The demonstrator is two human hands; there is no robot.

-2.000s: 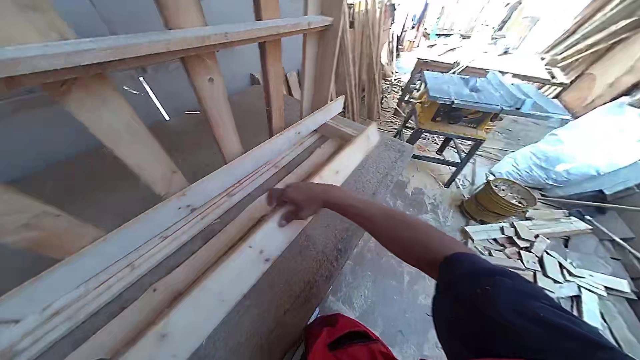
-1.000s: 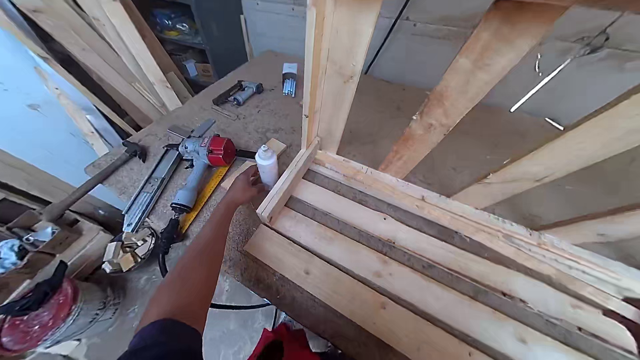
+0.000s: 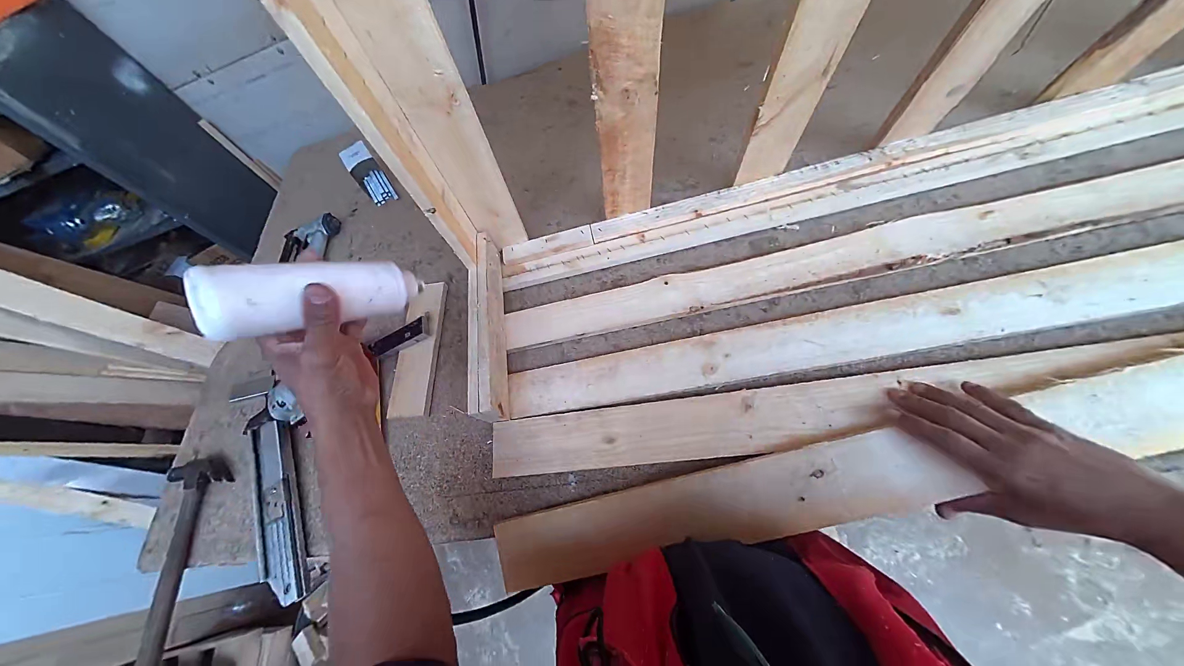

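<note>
My left hand (image 3: 319, 347) is closed around a white plastic bottle (image 3: 250, 301), held sideways above the workbench with its nozzle pointing right. The palm of my right hand (image 3: 994, 449) lies flat across two loose wooden boards at the bench's front edge, the inner board (image 3: 629, 433) and the outer board (image 3: 684, 504), which meet at an angle. Behind them a slatted wooden frame (image 3: 493, 342) lies on the bench, with parallel slats (image 3: 703, 365) running right from its end piece. Upright boards (image 3: 629, 111) rise along the frame's back side.
Left of the frame are a short wood offcut (image 3: 418, 361), a square's dark blade (image 3: 400, 336), a nail gun partly behind my arm (image 3: 277, 490), a smaller air tool (image 3: 313, 236) and a box of fasteners (image 3: 370, 174). A hammer (image 3: 185, 527) leans at the bench's left edge (image 3: 153, 546).
My left hand has lifted the white bottle, which stood upright on the bench beside the frame's end. My right hand has come into view on the boards, and the outer board now lies at an angle.
</note>
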